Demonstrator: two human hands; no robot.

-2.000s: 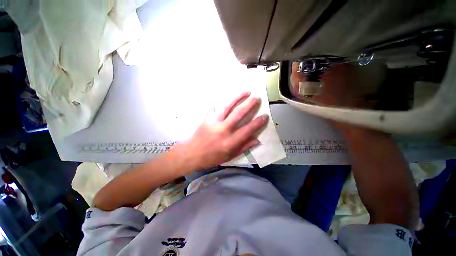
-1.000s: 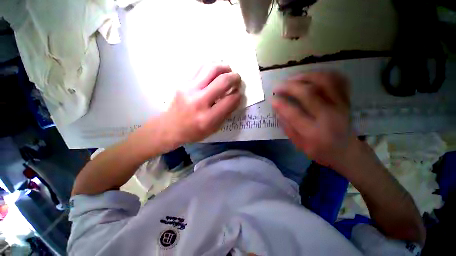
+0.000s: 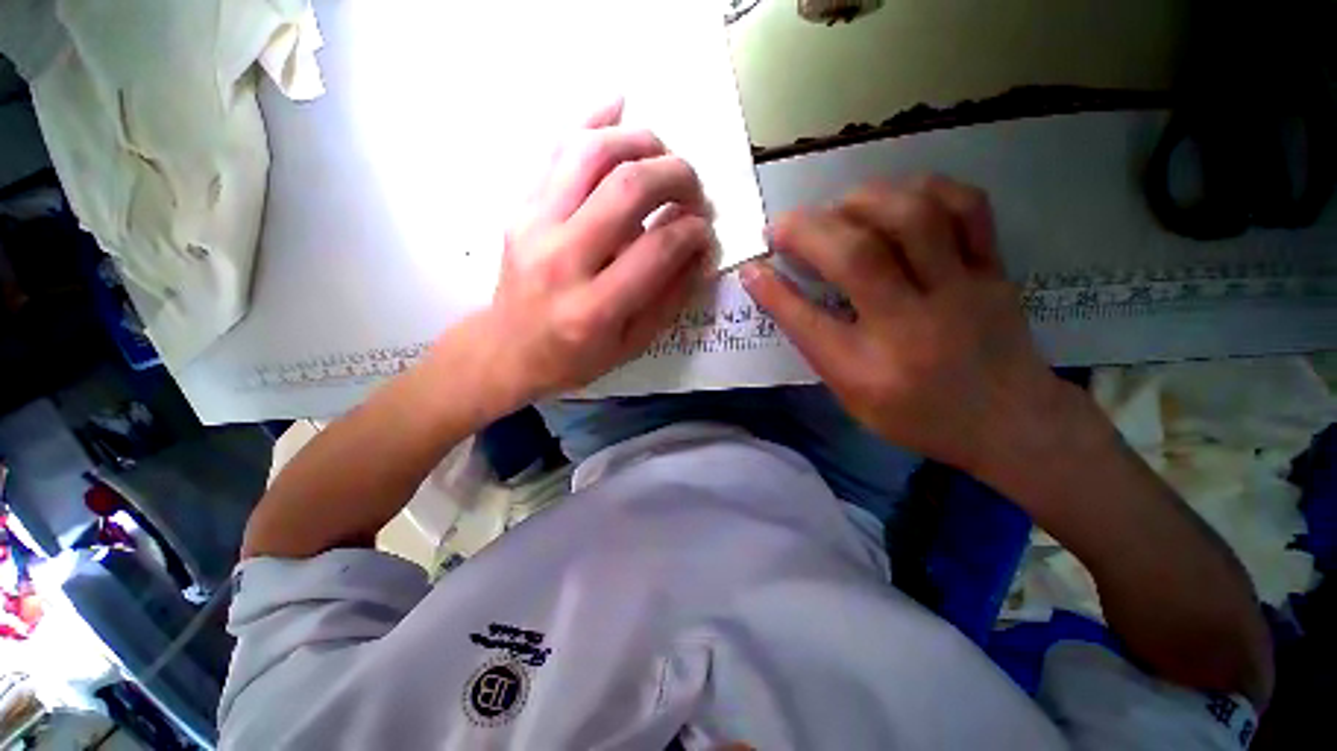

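A white fabric panel [image 3: 689,88], glaring bright, lies on the white table under the lamp. Its right edge and lower corner show beside the machine bed. My left hand [image 3: 594,264] lies on the panel with curled fingers, pressing or pinching it near the lower corner; the glare hides the exact grip. My right hand [image 3: 909,308] is at the panel's lower right corner, thumb and forefinger close together at its edge. It is slightly blurred, and I cannot tell whether it grips the cloth. A small dark thing shows between its fingers, unclear.
Cream cloth [image 3: 161,162] is heaped at the table's left. Black-handled scissors [image 3: 1217,184] lie at the right. The machine bed [image 3: 938,59] has a dark ragged edge. A printed ruler [image 3: 1114,294] runs along the near edge. Cream pieces [image 3: 1202,455] and a blue crate [image 3: 960,565] are below.
My right hand has come from under the machine head to the panel's lower right corner. My left hand has curled its fingers. The view has shifted, so the machine head is mostly out of the picture.
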